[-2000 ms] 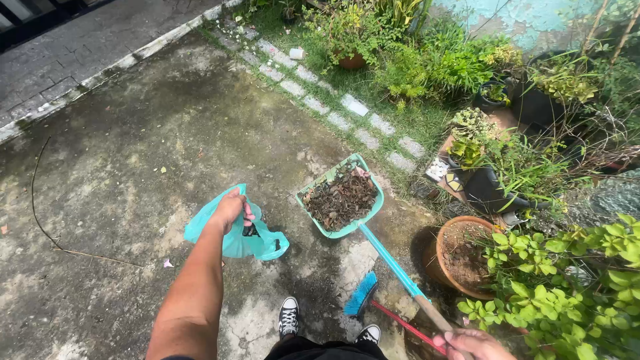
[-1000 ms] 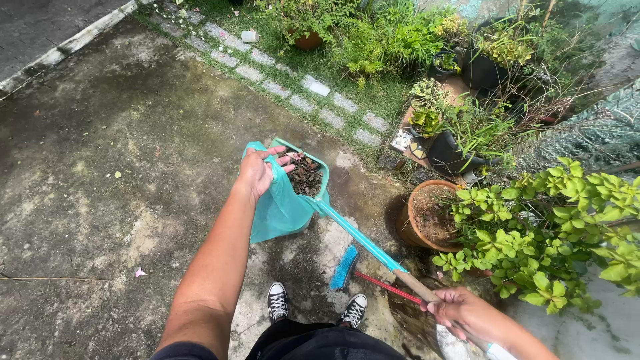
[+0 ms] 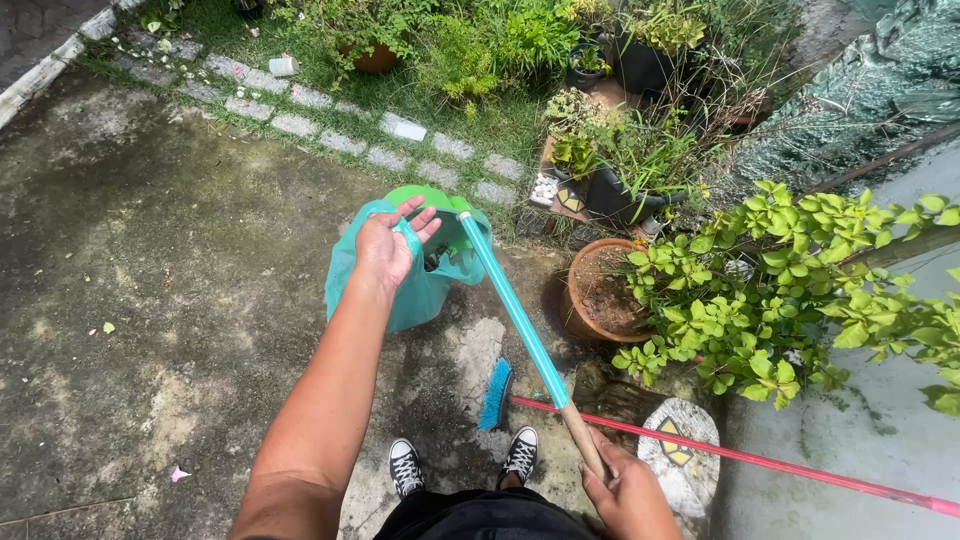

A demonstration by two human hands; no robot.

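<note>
My left hand [image 3: 391, 244] holds the rim of a teal plastic bag [image 3: 420, 296], with the fingers spread and the bag's edge across the palm. Some dark debris [image 3: 435, 259] shows through the bag's mouth. The green dustpan [image 3: 427, 196] is tipped at the bag, its pan partly hidden by the plastic. My right hand [image 3: 626, 480] is closed around the bare wooden end of the dustpan's long handle [image 3: 517, 311], which is wrapped in blue. Below the handle lies a broom with blue bristles [image 3: 495, 394] and a red pole [image 3: 720, 448].
A terracotta pot [image 3: 607, 289] and a leafy green shrub [image 3: 765, 330] stand at the right, near a pale wall [image 3: 825, 457]. A round painted stone [image 3: 679, 454] is by my right hand. Paving blocks [image 3: 341, 142] in grass and potted plants [image 3: 637, 180] lie ahead.
The dustpan lay face up with leaf debris in full view; now it is tipped at the bag and its load is mostly out of sight. My left hand has brought the bag against the dustpan.
</note>
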